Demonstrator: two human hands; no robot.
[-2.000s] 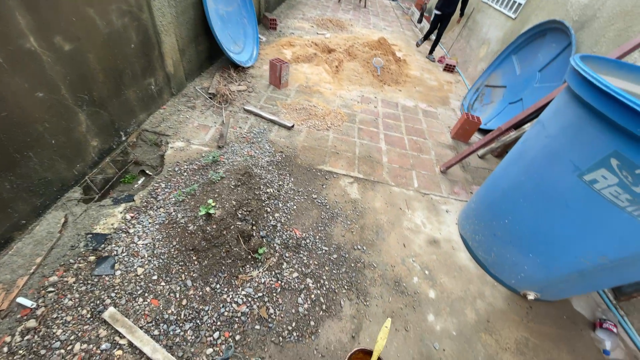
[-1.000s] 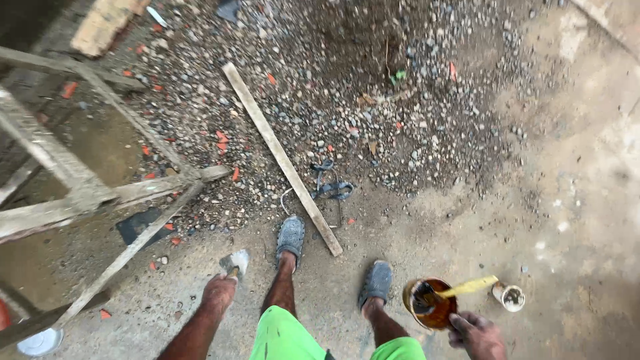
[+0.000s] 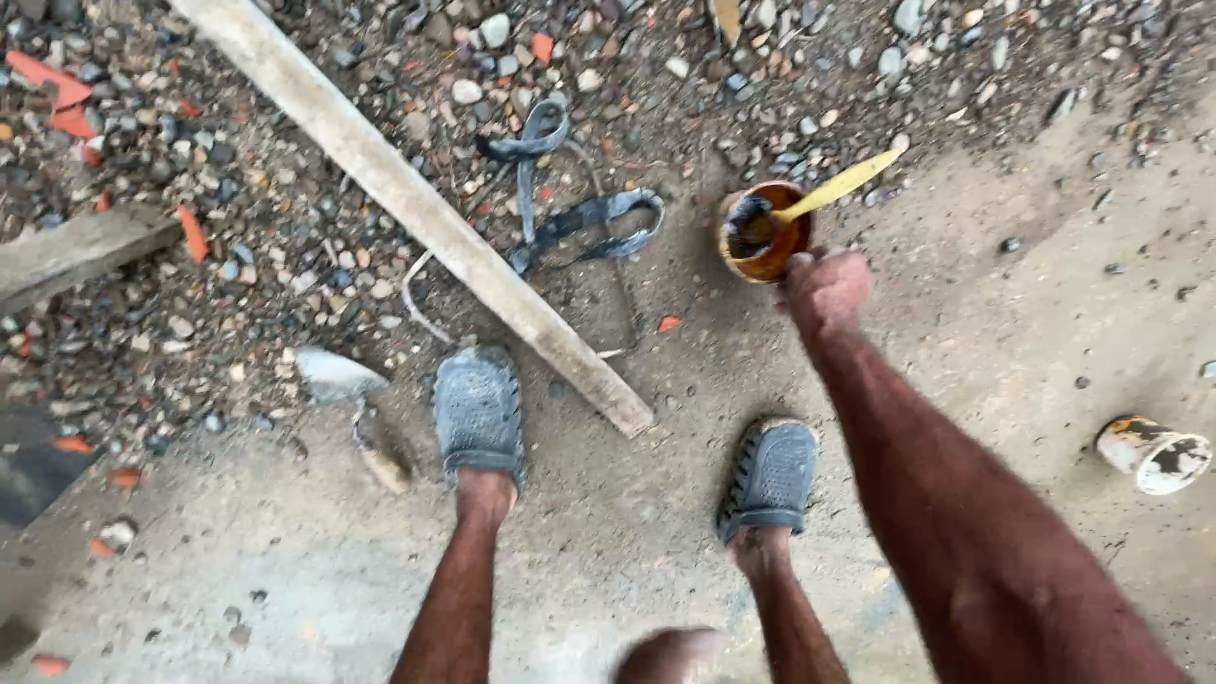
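Observation:
My right hand (image 3: 828, 290) grips the near rim of a small round container (image 3: 757, 233) with brown-stained walls and dark contents. A yellow-handled brush or similar tool (image 3: 841, 187) leans out of it to the right; its lower end is hidden inside. Only a blurred part of my left hand (image 3: 668, 655) shows at the bottom edge, between my legs, and its fingers cannot be made out. A trowel (image 3: 340, 375) lies on the ground left of my left clog (image 3: 479, 413), its blade at the gravel's edge.
A long wooden board (image 3: 446, 233) slants across the gravel, ending between my clogs. Blue strips (image 3: 594, 223) lie tangled beside it. Another wood piece (image 3: 85, 249) is at the left. A stained white cup (image 3: 1154, 454) lies tipped on the concrete at the right.
The trowel, at my left hand one second ago, now lies on the ground apart from it. My right hand and the container have moved forward, beside the blue strips. The view is closer to the ground.

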